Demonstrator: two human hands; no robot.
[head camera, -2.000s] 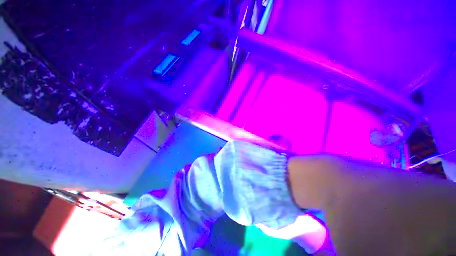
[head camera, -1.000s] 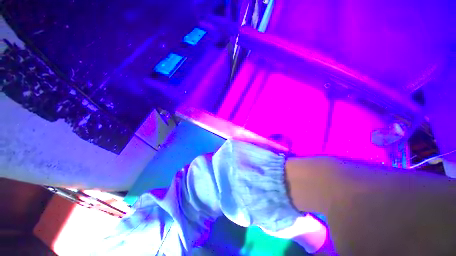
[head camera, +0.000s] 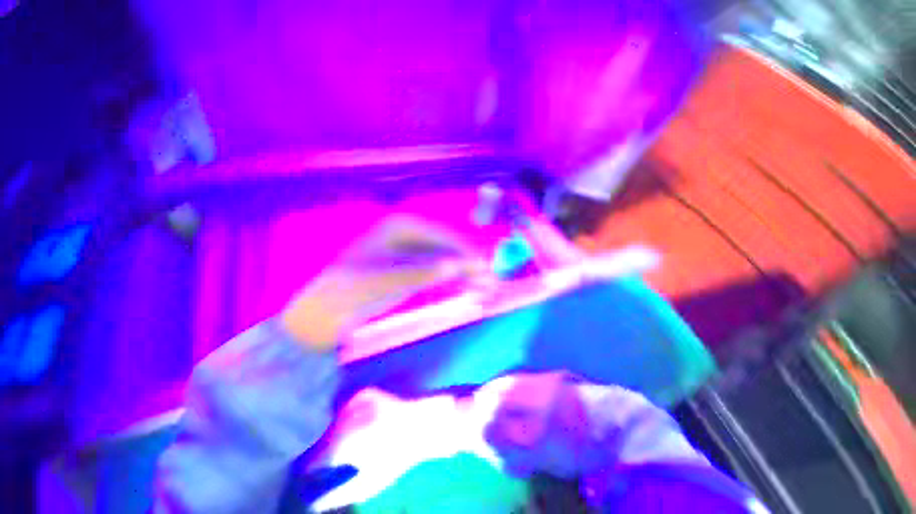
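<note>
The view is badly blurred. My left hand (head camera: 387, 263), bare-looking in a pale blue sleeve, is over the glowing pink bed (head camera: 301, 236), its fingers pointing right toward a small teal pot (head camera: 512, 257). A gap seems to remain between fingers and pot; whether the fingers hold anything is unclear. A small pale upright bottle (head camera: 489, 204) stands behind the pot. My right hand (head camera: 542, 417) is low, in front of the teal-blue mat (head camera: 613, 321), beside a glowing white shape (head camera: 402, 432) that may be a glove or cloth. Its fingers are not clear.
Glowing blue blocks (head camera: 55, 253) lie at the left. The pale rail (head camera: 422, 323) runs along the bed's front edge. A red-orange slatted surface (head camera: 763, 171) is at the right, with a dark red patch and black ribbed bins (head camera: 783, 412) below it.
The view has swung right, bringing in the orange surface and black bins. The large bare forearm no longer fills the lower right. A hand now shows over the bed, and another low in front.
</note>
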